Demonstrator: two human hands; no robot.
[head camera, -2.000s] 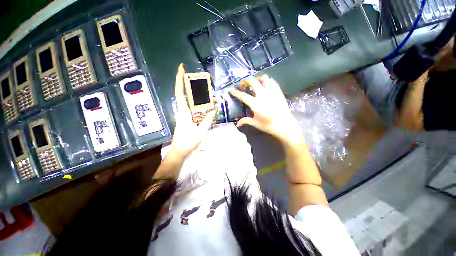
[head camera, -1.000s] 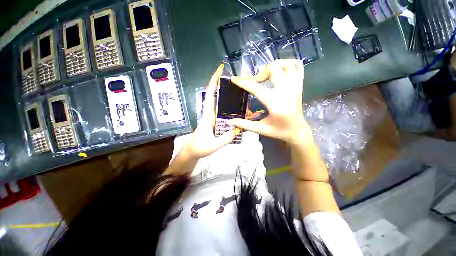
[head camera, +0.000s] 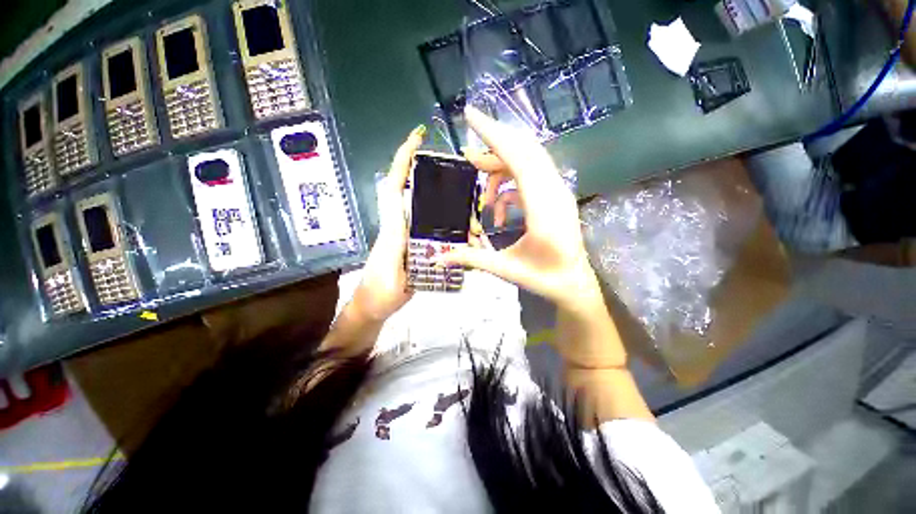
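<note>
A gold keypad phone (head camera: 442, 216) is upright in front of me, with its dark screen above pale keys. The screen area looks fully black with a dark border. My left hand (head camera: 390, 236) holds the phone along its left side, fingertips near the top left corner. My right hand (head camera: 537, 216) is at the phone's right side, its thumb over the keys below the screen and its other fingers curled by the right edge. Whether a loose lens is under the right fingers is hidden.
The phone tray (head camera: 341, 171) at left holds several phones, two showing white backs (head camera: 226, 211). The lens tray (head camera: 522, 80) lies ahead. A white piece (head camera: 673, 46) and small black frame (head camera: 721, 84) lie right. Film waste (head camera: 658, 261) fills a carton (head camera: 748, 291) below the bench edge.
The right hand has come from beside the phone onto it. A larger black screen area now covers the phone's smaller screen. The view has shifted.
</note>
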